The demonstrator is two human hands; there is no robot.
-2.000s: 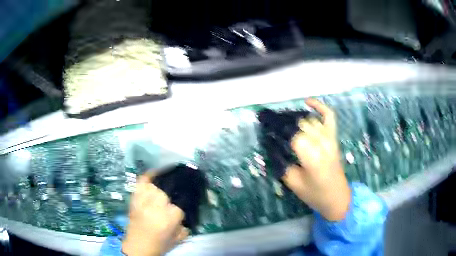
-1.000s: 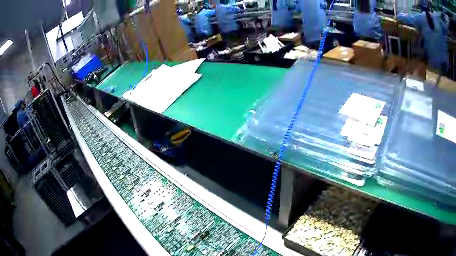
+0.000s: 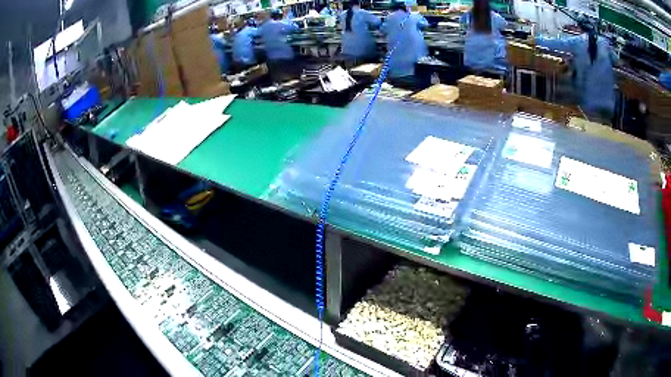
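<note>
Neither of my hands is in the picture. Green circuit boards [image 3: 187, 309] lie edge to edge in a long row between pale rails [image 3: 243, 294], running from the bottom middle to the upper left. A bin of small cream parts [image 3: 401, 316] stands just beyond the line at the lower right. Dark parts in a black tray [image 3: 478, 361] sit beside it, partly cut off by the bottom edge. A blue coiled cord [image 3: 321, 250] hangs from above and runs down over the boards.
A green-topped bench [image 3: 257, 140] stands beyond the line, with white paper sheets [image 3: 180, 132] and stacks of clear plastic trays [image 3: 544, 213] on it. A red object [image 3: 653, 305] shows at the right edge. Several people in blue coats [image 3: 403, 40] are in the background.
Two seconds ago both hands were over the boards; they are now out of the picture. The view has lifted, then turned a little right, so the bench and bins appear further left.
</note>
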